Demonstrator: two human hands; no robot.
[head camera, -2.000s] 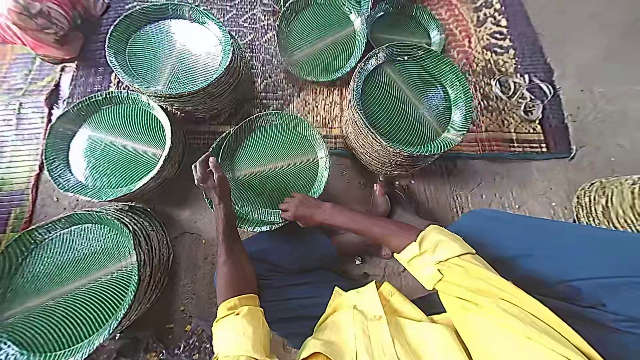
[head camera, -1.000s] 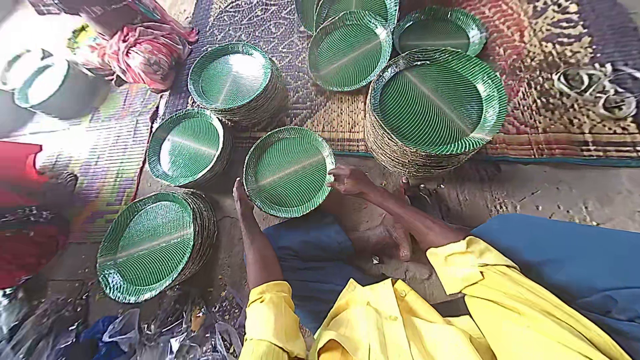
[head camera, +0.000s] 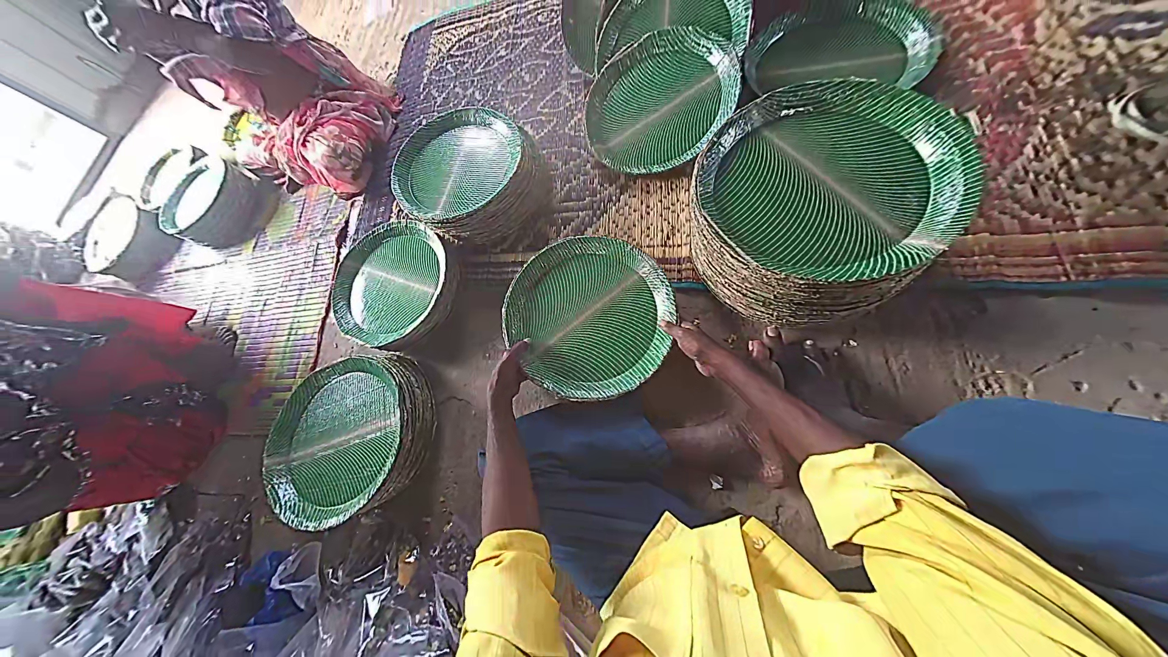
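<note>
A round green plate with a leaf-vein pattern is held between my two hands, above my lap. My left hand grips its lower left rim. On the right rim, my right hand has its fingers at the edge. A tall stack of larger green plates stands just beyond, to the right. Left of the held plate are a stack at the mat's edge, a smaller stack and a nearer stack on the floor.
More green plates lie on the woven mat. A person in red is at the left; another person sits farther back beside more stacks. Clear plastic bags lie at the lower left. My feet are near the tall stack.
The view has swung left, bringing the person in red and the plastic bags into sight. My right hand has moved from the lower edge of the plate to its right rim.
</note>
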